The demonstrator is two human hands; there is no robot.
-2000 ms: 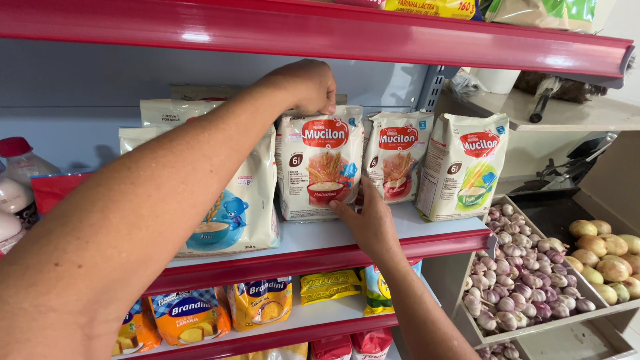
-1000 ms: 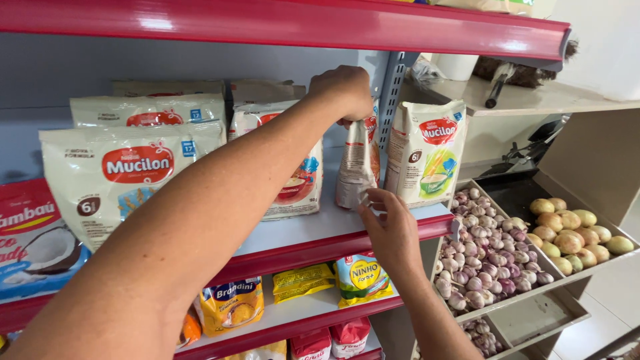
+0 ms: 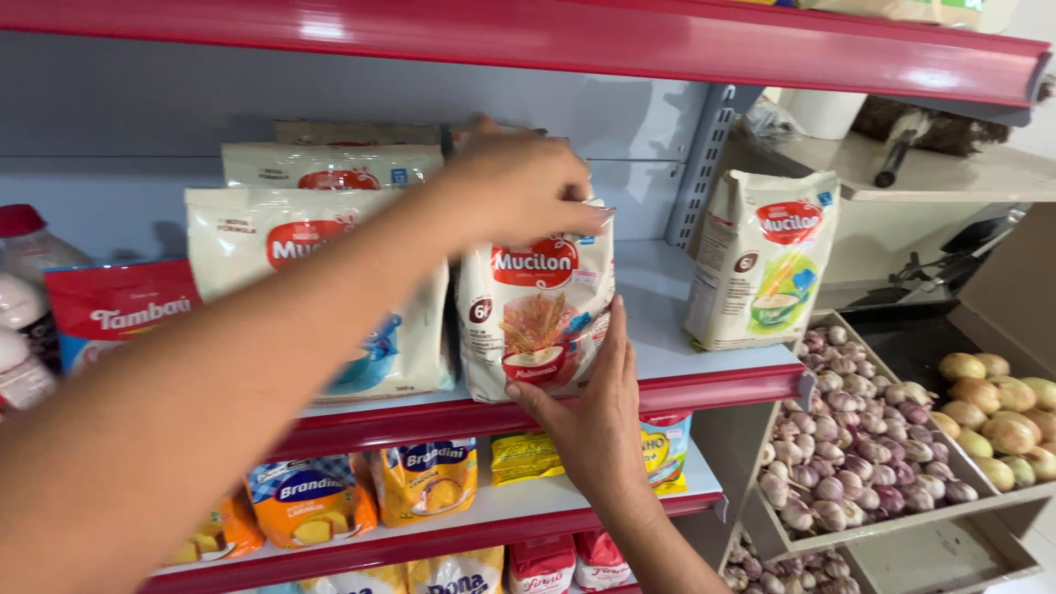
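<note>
A Mucilon cereal bag with a red bowl printed on it [image 3: 536, 330] stands upright at the front of the middle shelf, beside larger Mucilon bags [image 3: 396, 297]. My left hand [image 3: 528, 186], slightly blurred, reaches over from the left to the bag's top edge; whether its fingers grip the bag is unclear. My right hand [image 3: 590, 388] is at the bag's lower right, its thumb on the front and fingers along the side. Another Mucilon bag with a green bowl [image 3: 767, 264] stands apart near the shelf's right end.
The red-edged shelf above [image 3: 528, 41] overhangs my hands. Brandini mix bags [image 3: 309, 503] stand on the shelf below. A Tambaú packet [image 3: 124, 309] and bottles are at the left. Garlic [image 3: 858, 437] and onions [image 3: 1002, 404] lie in bins at the right.
The red-bowl bag that stood between its neighbours, turned side-on one second ago, now faces forward against the bags at left. A gap separates it from the green-bowl bag.
</note>
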